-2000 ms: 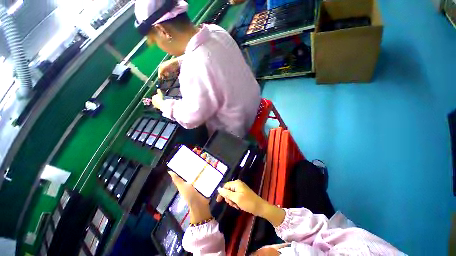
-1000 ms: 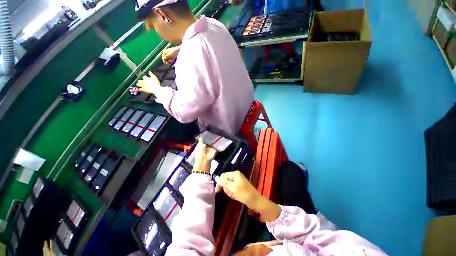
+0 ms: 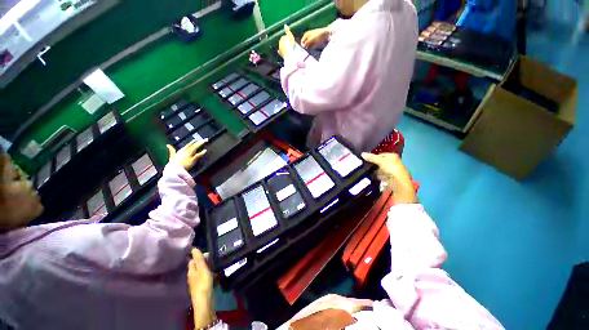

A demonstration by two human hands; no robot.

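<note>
A long black phone tray [image 3: 248, 250] lies slanted in front of me, with several smartphones [image 3: 260, 211] side by side in its slots. Some faces are silver-white with a red line; others are dark with a white patch. More pale phone edges show under its near side, apparently in a tray below. My left hand [image 3: 201, 283] is at the tray's left end, partly hidden by it. My right hand [image 3: 391, 174] holds the right end, thumb near the top corner. I cannot tell if the tray is lifted.
Red plastic supports [image 3: 369, 242] are under and right of the tray. A red bin with a grey sheet [image 3: 250, 171] is behind it. A person in pink [image 3: 97, 271] is close at left; another [image 3: 361, 77] sits ahead. The green bench [image 3: 145, 61] holds more trays. A cardboard box [image 3: 516, 132] stands right.
The phone held two seconds ago is out of my hands. Both hands have moved apart to the tray's ends. The view has swung left, bringing the person at left into sight.
</note>
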